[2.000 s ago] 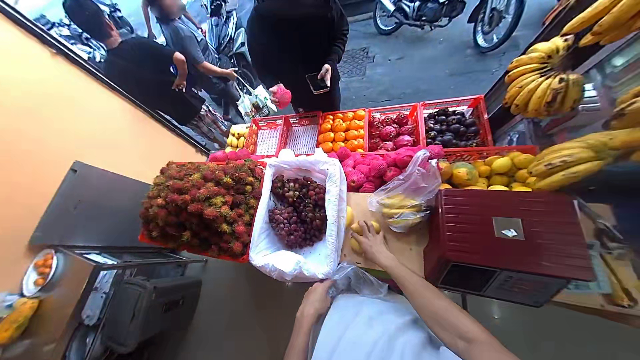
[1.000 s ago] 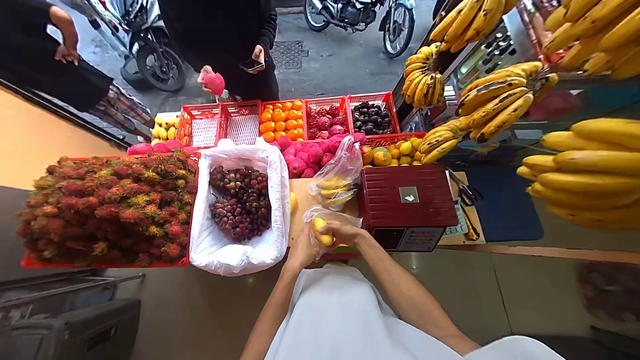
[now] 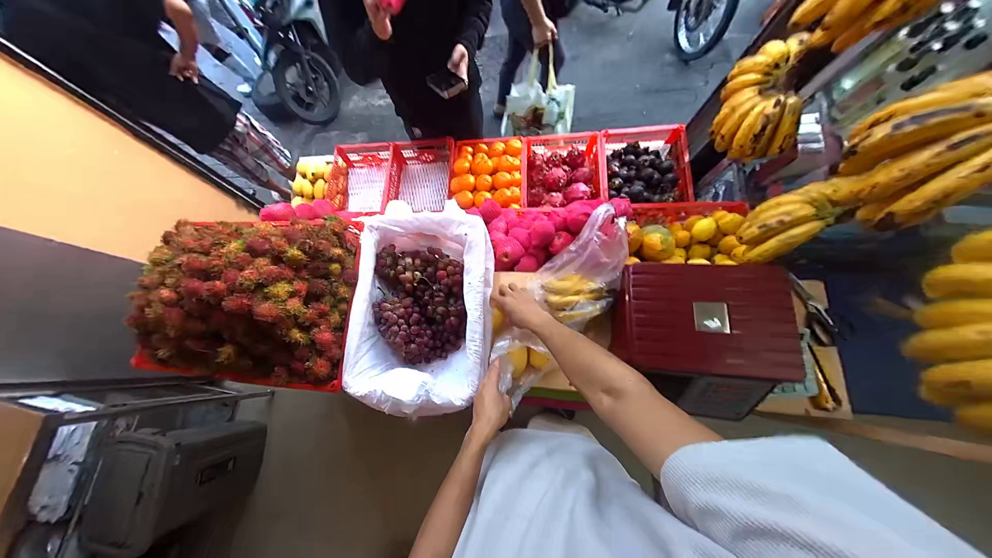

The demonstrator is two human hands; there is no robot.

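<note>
My left hand (image 3: 491, 401) grips the edge of a clear plastic bag (image 3: 521, 377), which holds yellow fruit (image 3: 527, 358). My right hand (image 3: 518, 305) reaches past that bag to the strip of board beside the grapes; its fingers are bent over something yellow, mostly hidden, and I cannot tell if they grip it. A second clear bag (image 3: 601, 242) with bananas (image 3: 572, 293) lies just right of my right hand. On the left, a white-lined crate (image 3: 479, 271) holds dark red grapes (image 3: 422, 306).
Rambutans (image 3: 256, 298) are heaped at left. Behind stand red crates (image 3: 364, 174) of oranges (image 3: 487, 172), dragon fruit (image 3: 559, 174) and dark fruit (image 3: 642, 172). A dark red scale-like machine (image 3: 713, 318) is at right, under hanging bananas (image 3: 922, 147). People (image 3: 434, 62) stand beyond.
My right hand has gone from the yellow fruit at the small bag's mouth to the board beside the grapes. A carried bag has come into view beyond the crates.
</note>
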